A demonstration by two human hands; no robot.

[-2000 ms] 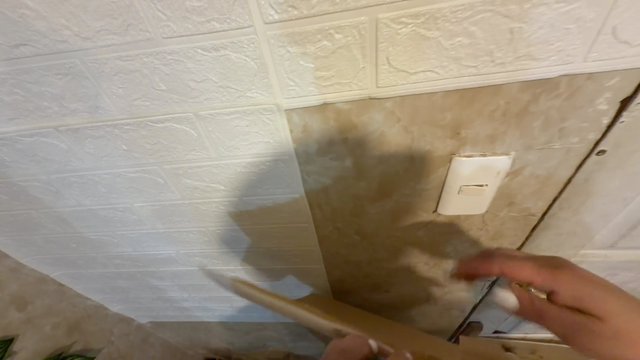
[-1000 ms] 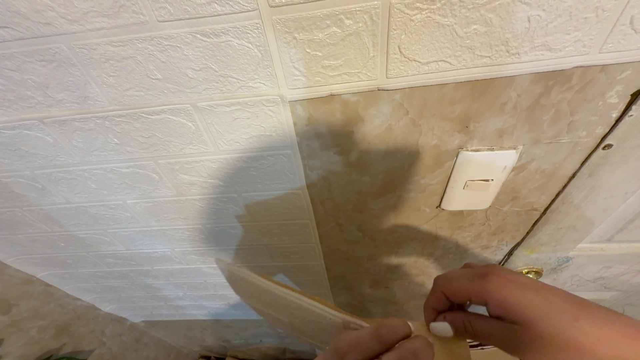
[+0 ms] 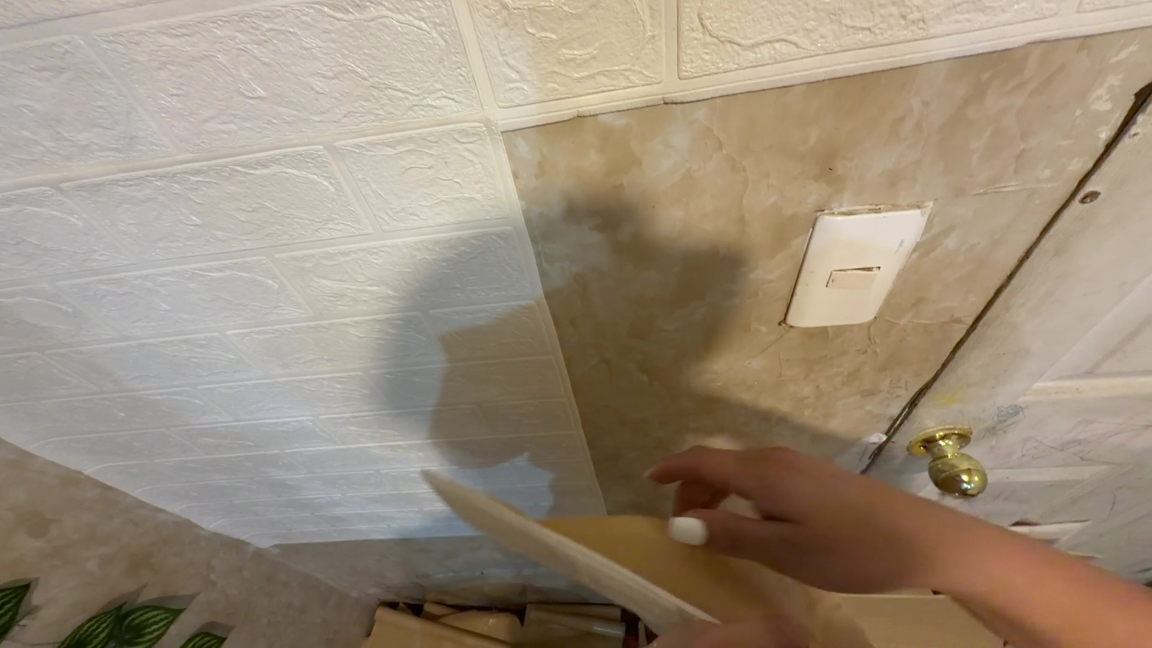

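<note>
My left hand (image 3: 733, 634) shows only in part at the bottom edge, gripping a foam wall panel (image 3: 576, 562) seen nearly edge-on, with a tan backing sheet (image 3: 630, 540) behind its white side. My right hand (image 3: 765, 513) is just above the backing sheet, thumb and fingers apart; whether the thumb touches the sheet is unclear. White brick-pattern panels (image 3: 270, 72) cover the wall at the left and top. Beside them, marbled beige wall (image 3: 630, 180) is bare around a white light switch (image 3: 855, 265).
A door (image 3: 1098, 378) with a brass knob (image 3: 956, 468) stands at the right, near my right forearm. Crumpled brown sheets or packaging (image 3: 486, 625) lie below. Green striped leaves (image 3: 135, 624) are at the bottom left.
My right hand was together with my left at the panel one second ago; it has moved up and its fingers have spread. The left hand keeps holding the panel.
</note>
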